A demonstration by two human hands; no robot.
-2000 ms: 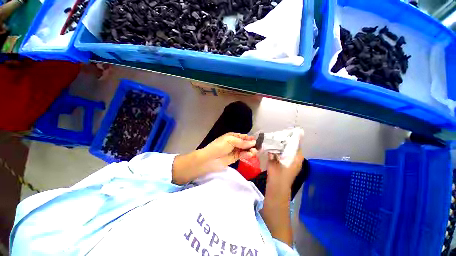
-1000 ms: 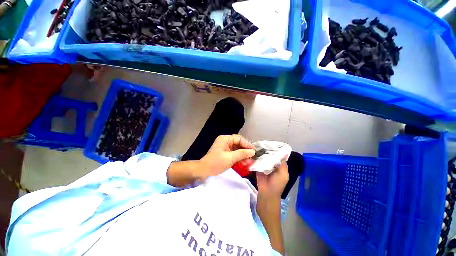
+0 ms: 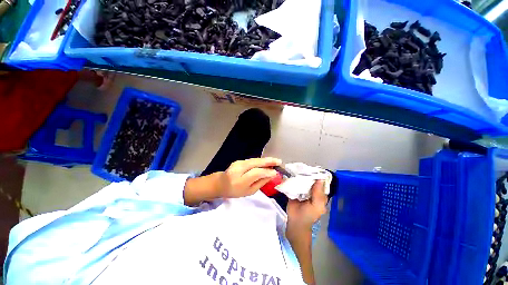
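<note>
My left hand point(image 3: 248, 177) holds a small dark part point(image 3: 285, 172) at its fingertips above my lap. The far end of the part lies against a crumpled white cloth point(image 3: 303, 179), which hides some of it. My right hand point(image 3: 309, 209) is closed on the cloth from the right and below, its thumb on top. A bright red object point(image 3: 271, 185) shows between the hands, at my lap, partly covered by my left fingers.
A large blue tray point(image 3: 195, 62) heaped with dark parts and a white-lined blue tray point(image 3: 412, 103) stand on the bench. A floor tray point(image 3: 136, 139) and blue stool point(image 3: 67, 133) are at left, beside a person in red point(image 3: 33, 106). Blue crates point(image 3: 401, 217) are at right.
Both hands and the cloth have moved slightly. The dark part, level at the cloth's edge two seconds ago, now slants into the cloth. The view has shifted slightly.
</note>
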